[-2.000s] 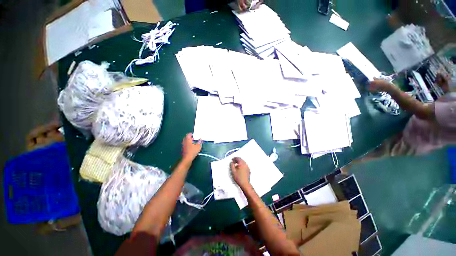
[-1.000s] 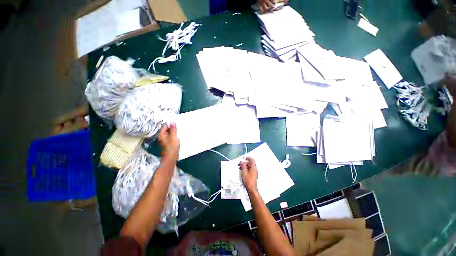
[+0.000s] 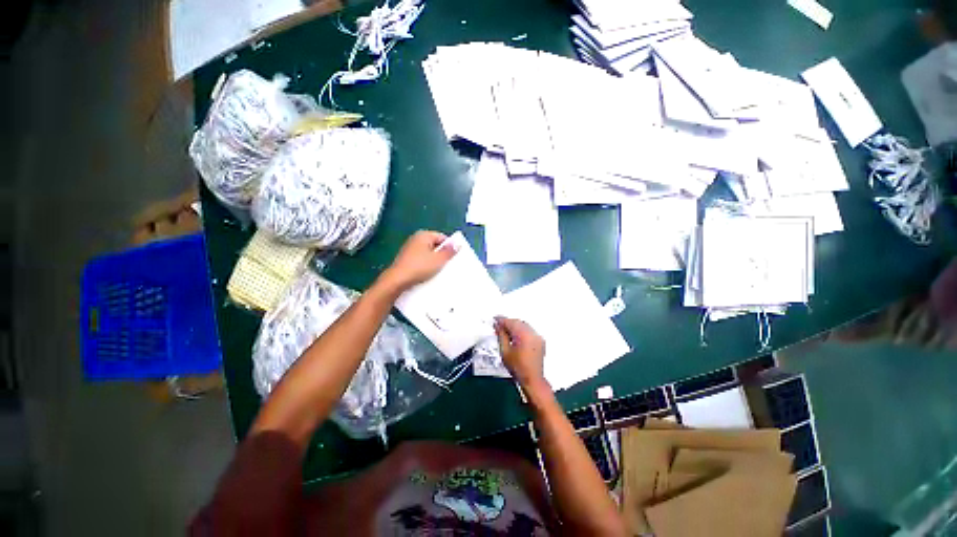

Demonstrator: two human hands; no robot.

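Observation:
A white panel (image 3: pixel 451 299), plain side up with a small dark mark, is held in front of me above the table. My left hand (image 3: pixel 425 257) grips its top left edge. My right hand (image 3: pixel 517 346) is at its lower right edge; the fingers look closed there, and what they pinch is partly hidden. Another white panel (image 3: pixel 567 325) lies under and to the right of it, with a white lead end (image 3: pixel 615 303) at its right corner. Many white panels (image 3: pixel 598 126) overlap in the table middle. A smaller stack (image 3: pixel 756 260) with leads lies at the right.
Bulging clear bags of white cords (image 3: pixel 323 189) stand at the left, with a pale yellow pad (image 3: pixel 268 271). Loose cords (image 3: pixel 386 29) lie at the back. A blue basket (image 3: pixel 152 309) is left of the table. A divided crate with cardboard sheets (image 3: pixel 724 477) is below its edge.
My left hand first moved to a panel at the pile's front, drew it left, and now holds it in front of me. My right hand has moved from the lower panel to the held panel's edge.

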